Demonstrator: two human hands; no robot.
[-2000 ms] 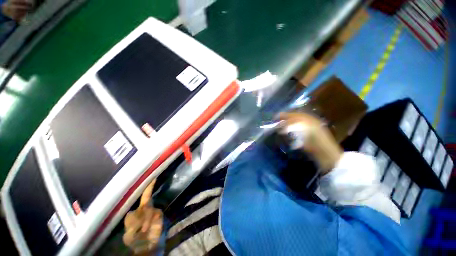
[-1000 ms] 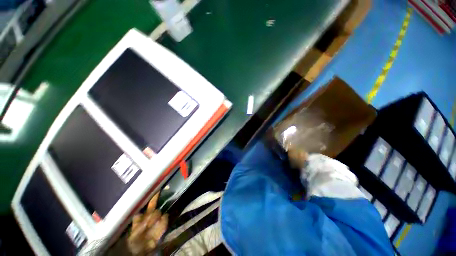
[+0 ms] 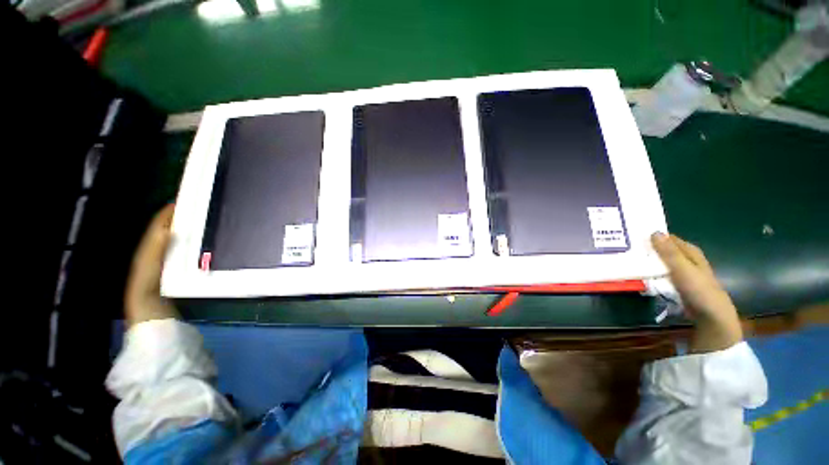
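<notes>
A white foam tray (image 3: 409, 277) lies across the front of the bench and holds three dark tablets, backs up: left (image 3: 268, 186), middle (image 3: 414, 168) and right (image 3: 550, 163). Each has a white barcode label near its lower right corner. My left hand (image 3: 150, 268) grips the tray's left end. My right hand (image 3: 695, 281) grips its lower right corner, with a crumpled white piece (image 3: 666, 292) beneath it. A red foam tray edge (image 3: 582, 288) shows under the white tray's right front, with a red strip (image 3: 503, 303) sticking out.
A green belt (image 3: 409, 45) runs behind the tray. A translucent white bottle (image 3: 671, 102) stands at the back right. A black rack (image 3: 77, 200) is close on the left. A brown box (image 3: 573, 386) is below the bench edge, with blue floor around it.
The view has turned, so the tray now lies level before me. My right hand has moved from over the brown box to the tray's right corner. My left hand now holds its left end.
</notes>
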